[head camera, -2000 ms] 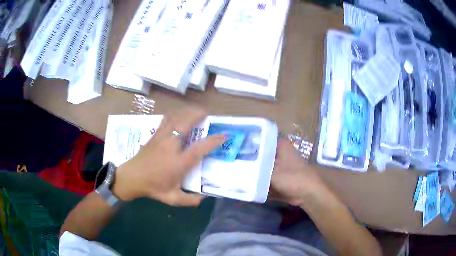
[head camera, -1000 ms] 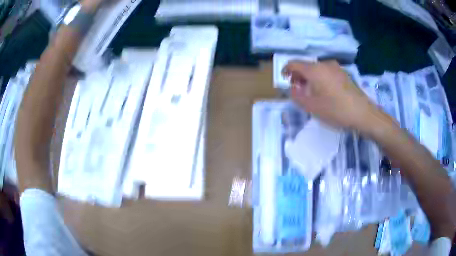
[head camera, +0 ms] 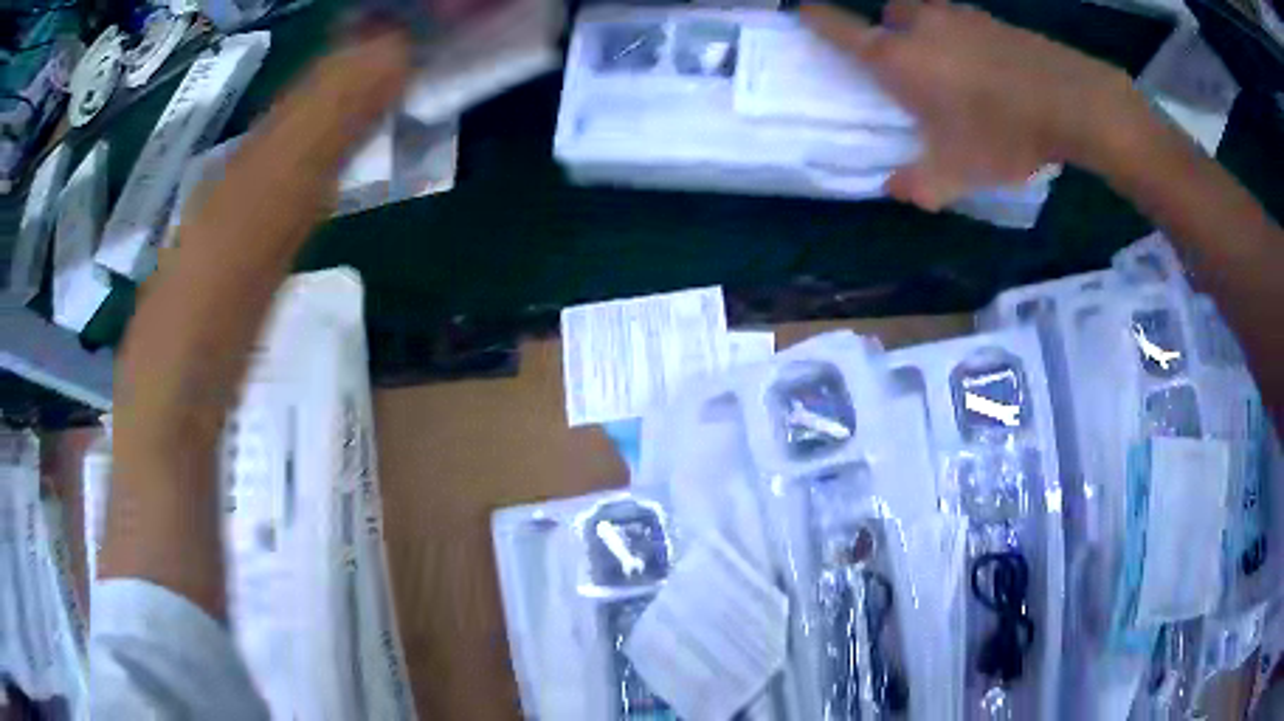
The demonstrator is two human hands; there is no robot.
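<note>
My right hand [head camera: 986,92] is at the top, with fingers over and thumb in front of the right end of a white plastic tray [head camera: 662,120] lying crosswise over the dark-green belt. A folded leaflet [head camera: 810,78] lies on this tray. More white pieces show under its right end. My left hand [head camera: 378,49] is blurred at the top edge, beside a blurred white and pinkish item [head camera: 486,64]; its fingers are not clear.
White cartons [head camera: 303,493] lie at left on the brown tabletop [head camera: 444,465]. Blister trays [head camera: 1007,493] with black cables stand at right. A loose leaflet [head camera: 704,627] lies over the trays, another printed leaflet [head camera: 644,352] near the table's back edge. More cartons [head camera: 183,155] are at upper left.
The view has shifted to the belt. My right hand has moved from above the tray row to the crosswise tray on the belt. My left arm remains stretched forward at left.
</note>
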